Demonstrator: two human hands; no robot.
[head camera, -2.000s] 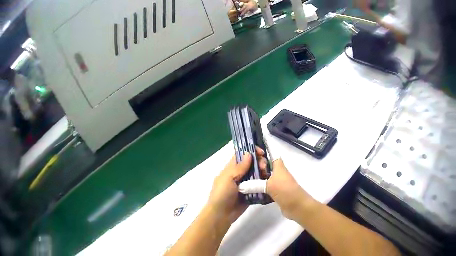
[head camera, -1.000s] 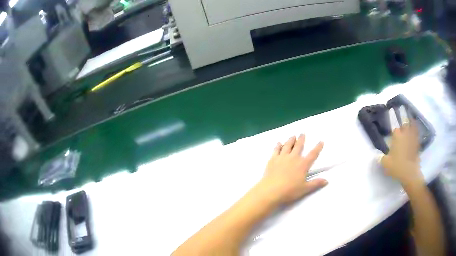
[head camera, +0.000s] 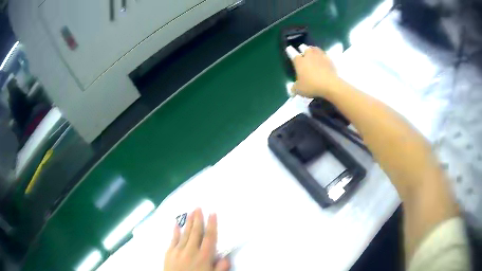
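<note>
A black device housing (head camera: 296, 153) lies on the white-covered bench, its window opening toward the lower right. A second black housing (head camera: 330, 113) lies behind it, partly hidden by my right forearm. My right hand (head camera: 313, 66), with white finger cots, reaches over the green belt to a third black housing (head camera: 295, 38). Its fingertips are on or over this housing; whether they grip it is blurred. My left hand (head camera: 194, 246) rests on the bench at the lower middle, fingers apart, holding nothing.
The green conveyor belt (head camera: 174, 153) runs diagonally behind the bench (head camera: 253, 222). A grey machine (head camera: 79, 69) stands beyond it. A small dark printed mark (head camera: 182, 219) is by my left fingertips. Blurred white trays (head camera: 462, 143) are at the right, with a dark shape above them.
The view has turned right. My right hand has moved from the housings on the bench to the one on the belt. My left hand remains spread on the bench.
</note>
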